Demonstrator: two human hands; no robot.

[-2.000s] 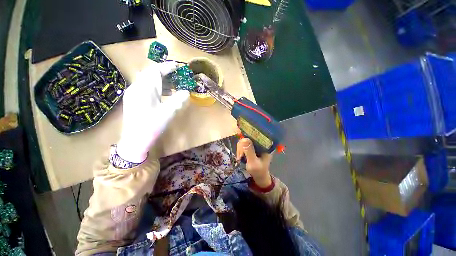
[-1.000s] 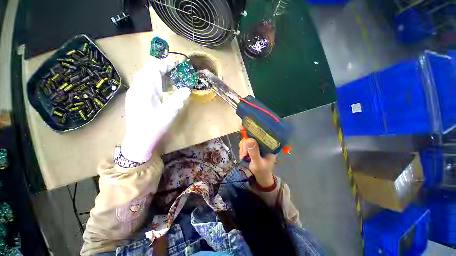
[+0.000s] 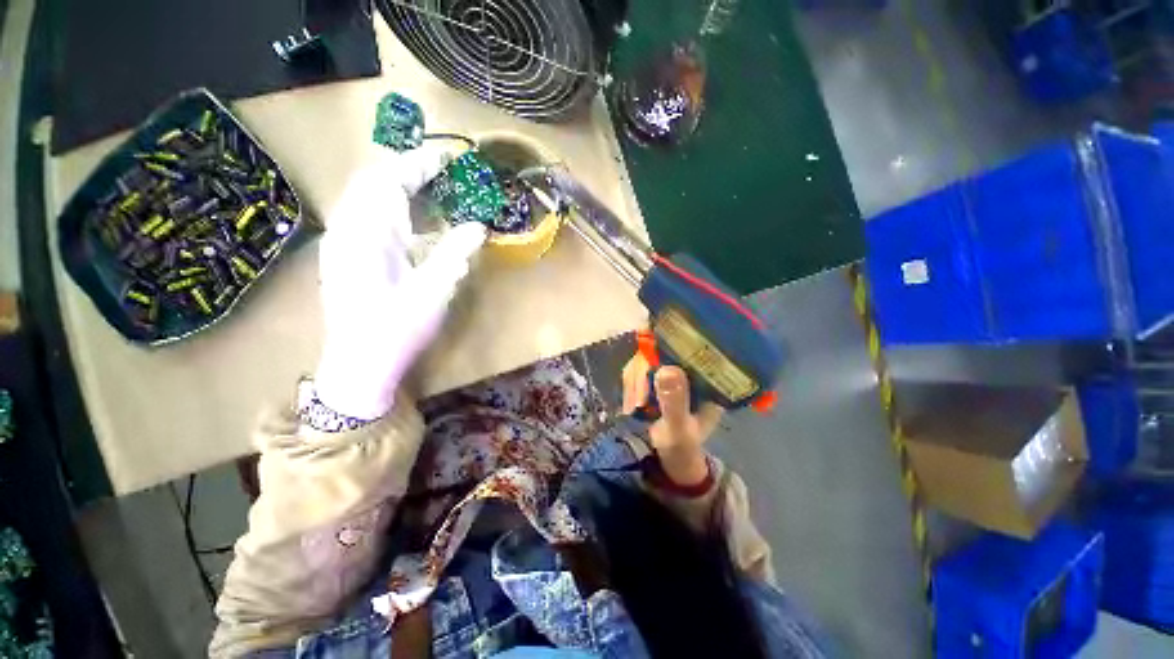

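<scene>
My left hand (image 3: 386, 277), in a white glove, holds a green circuit board (image 3: 471, 191) between thumb and fingers over the left side of a round yellow tub (image 3: 538, 240). A small second board (image 3: 398, 121), joined by a dark wire, sticks out above the glove. My bare right hand (image 3: 672, 409) grips a blue soldering gun (image 3: 706, 332) with a yellow label and an orange-red trigger. Its metal nose points up and left over the tub, just right of the board. Whether the tip touches anything is too small to tell.
A dark tray (image 3: 77, 277) of black-and-yellow cylinders lies at left on the tan board (image 3: 270, 386). A round fan (image 3: 496, 52) stands at the back, beside a dark reddish lump (image 3: 663, 103). A black mat (image 3: 193, 58) is at back left. Blue crates (image 3: 991, 264) stand at right.
The soldering gun and my right hand have moved slightly right and down, drawing the nose back from the board. My left hand still holds the board over the tub.
</scene>
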